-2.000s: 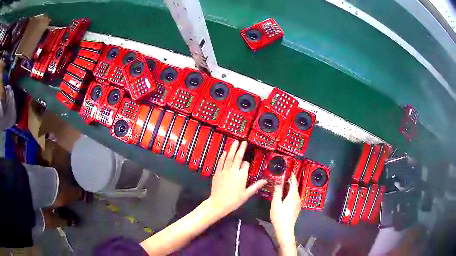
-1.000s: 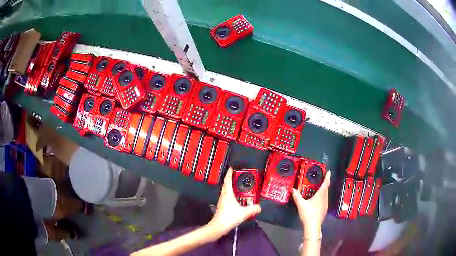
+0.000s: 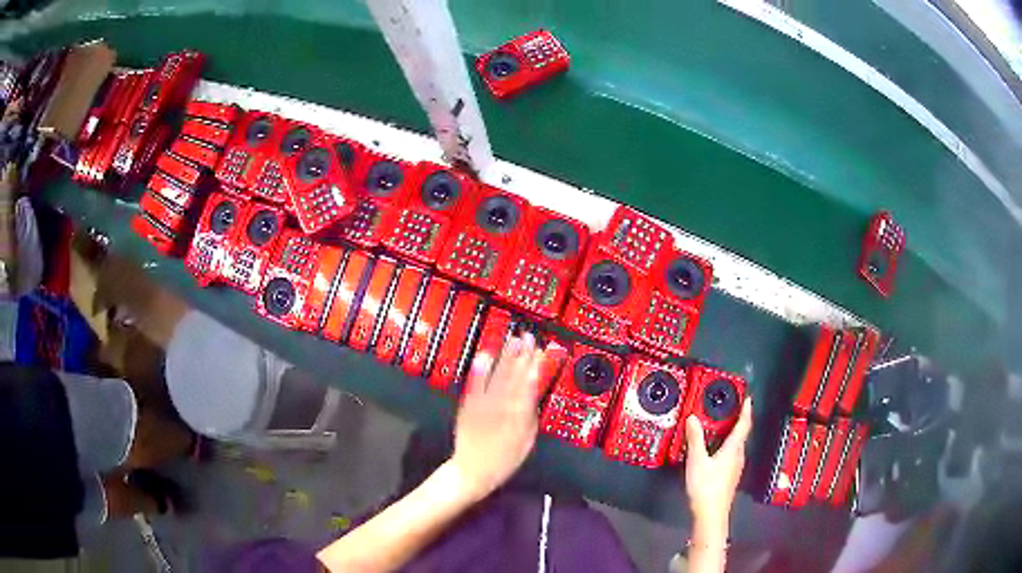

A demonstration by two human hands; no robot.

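Three red radios lie face up side by side in front of me: the left one (image 3: 578,392), the middle one (image 3: 647,412) and the right one (image 3: 717,398). My right hand (image 3: 718,453) grips the lower part of the right radio between thumb and fingers. My left hand (image 3: 501,416) lies over the right end of a row of radios standing on edge (image 3: 392,316). Its fingers cover part of a red unit; whether it grips that unit is hidden. Above, a row of face-up radios (image 3: 496,232) runs along the rail.
A pale rail (image 3: 762,285) and a metal post (image 3: 431,78) stand behind the radios. Two radios lie on the green belt (image 3: 695,146), at the top and right. Edge-standing radios (image 3: 816,459) are stacked at right, more radios at far left. A stool (image 3: 213,373) and a person's legs are lower left.
The three front radios now sit closer together, further right than the earlier left one. My left hand has moved from the left front radio up to the end of the edge-standing row.
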